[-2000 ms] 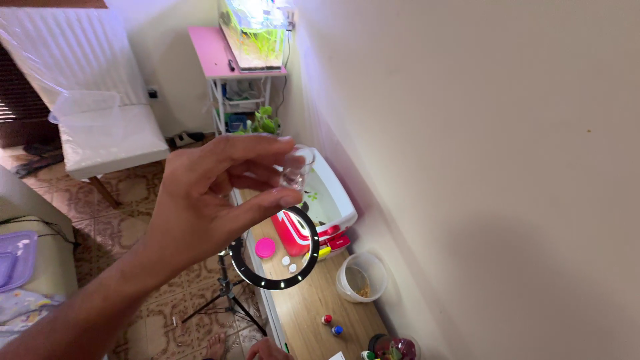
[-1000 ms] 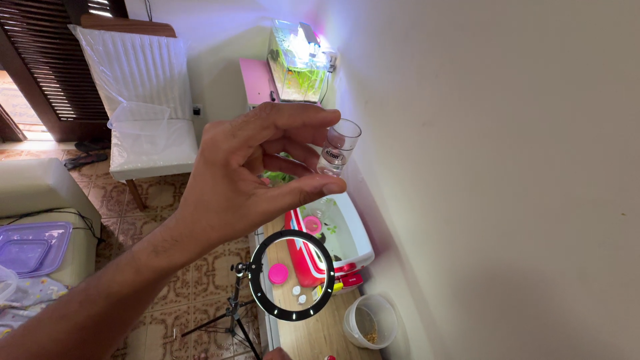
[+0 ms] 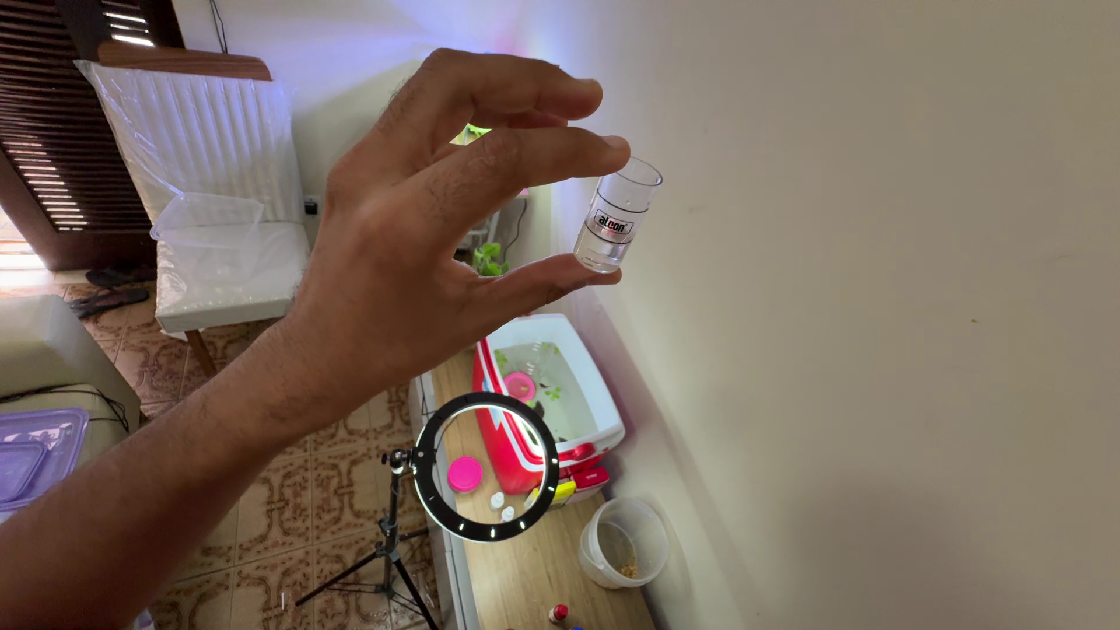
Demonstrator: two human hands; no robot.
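My left hand (image 3: 411, 210) is raised at the upper middle, holding a small clear test vial (image 3: 618, 215) between index fingertip at its rim and thumb at its base. The vial tilts slightly, bears the Alcon name and ring lines, and has clear liquid in its lower part. The other fingers stay apart from it. Pale wall lies behind the vial. Below the hand, a red and white cooler (image 3: 604, 411) holds water, green floating plants and a pink round object (image 3: 520, 387). My right hand is not in view.
A ring light (image 3: 426, 490) on a black tripod stands beside the wooden counter (image 3: 516, 569). On the counter are a pink lid (image 3: 465, 474), small white caps (image 3: 497, 500), a translucent bucket (image 3: 604, 569) and a red-capped bottle (image 3: 558, 613). A plastic-covered chair (image 3: 227, 262) stands at left.
My left hand has risen with the vial, which now shows against the wall instead of over the cooler, its printed side in sight. The view has shifted somewhat.
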